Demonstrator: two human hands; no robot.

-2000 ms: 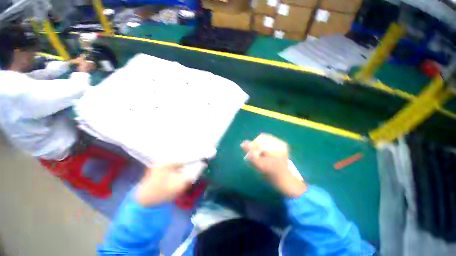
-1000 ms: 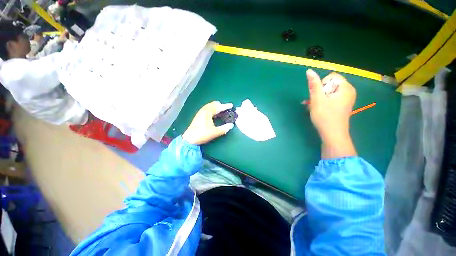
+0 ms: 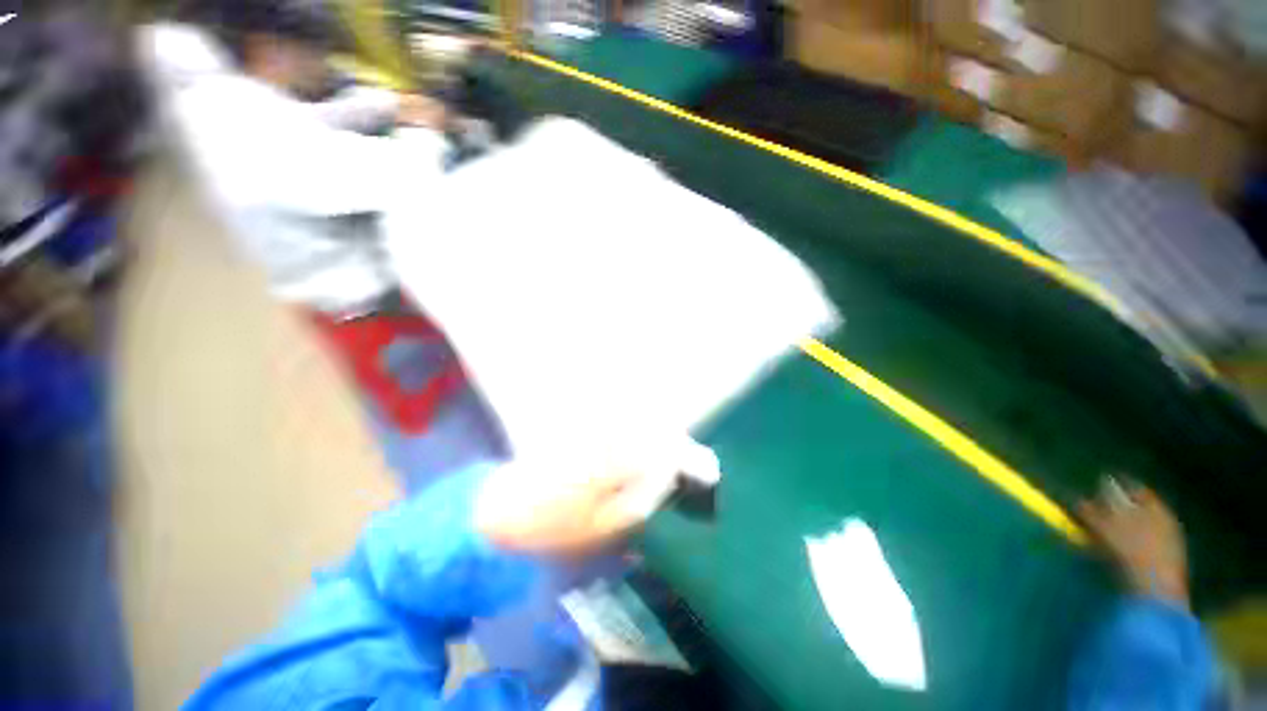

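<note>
My left hand (image 3: 577, 511) holds a small black watch case (image 3: 698, 493) at its fingertips, by the near right corner of the large white tray liner (image 3: 611, 264). The view is blurred, and no dents or parts can be made out on the liner. A white wiping cloth (image 3: 864, 606) lies on the green bench mat (image 3: 757, 556). My right hand (image 3: 1142, 535) is at the far right, by the yellow edge strip of the belt. It is blurred, and whether it holds anything cannot be told.
The dark green conveyor belt (image 3: 945, 327) runs beyond the mat. A seated person in white (image 3: 299, 181) is at the upper left, with a red stool (image 3: 399, 364). Beyond the belt are cardboard boxes (image 3: 1070, 90), a black tray (image 3: 813, 118) and a greyish white sheet (image 3: 1153, 257).
The view has swung left. My left hand has moved with the black part to the liner's near corner. My right hand has moved out toward the belt. The cloth still lies on the mat.
</note>
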